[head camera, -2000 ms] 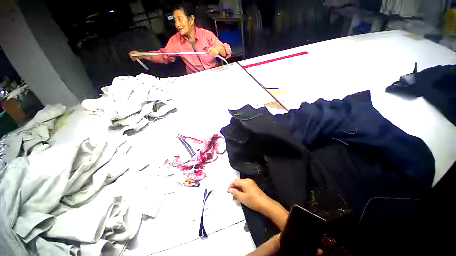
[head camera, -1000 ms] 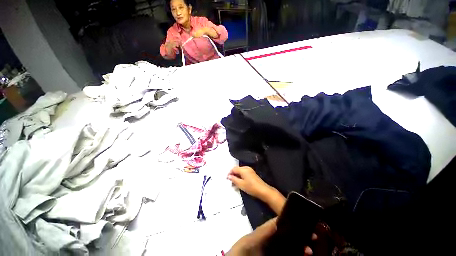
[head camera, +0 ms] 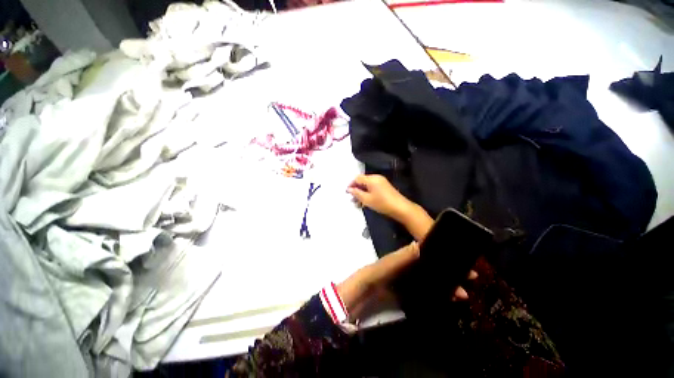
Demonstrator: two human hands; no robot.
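My left hand point(head camera: 384, 272), with a red-and-white striped cuff, holds a dark flat rectangle like a mobile phone point(head camera: 452, 240); its fingertips show at the right edge. My right hand point(head camera: 375, 193) lies at the left edge of the black cloth heap point(head camera: 425, 140), fingers curled in; whether they hold anything is unclear. Its forearm passes behind the phone. Pale thread ends show on the black cloth. Navy garment pieces point(head camera: 550, 140) adjoin it on the right.
Pale grey garments point(head camera: 96, 192) are heaped at left. A pink-and-white crumpled cloth point(head camera: 314, 136) with a small orange item point(head camera: 291, 171) and a thin dark forked thing point(head camera: 308, 212) lie on the white table point(head camera: 255, 266). More dark cloth point(head camera: 650, 87) is at far right.
The view has tilted down, so the person in pink-red is out of the picture and my striped cuff shows. My left hand still holds the phone; my right hand stays by the cloth edge.
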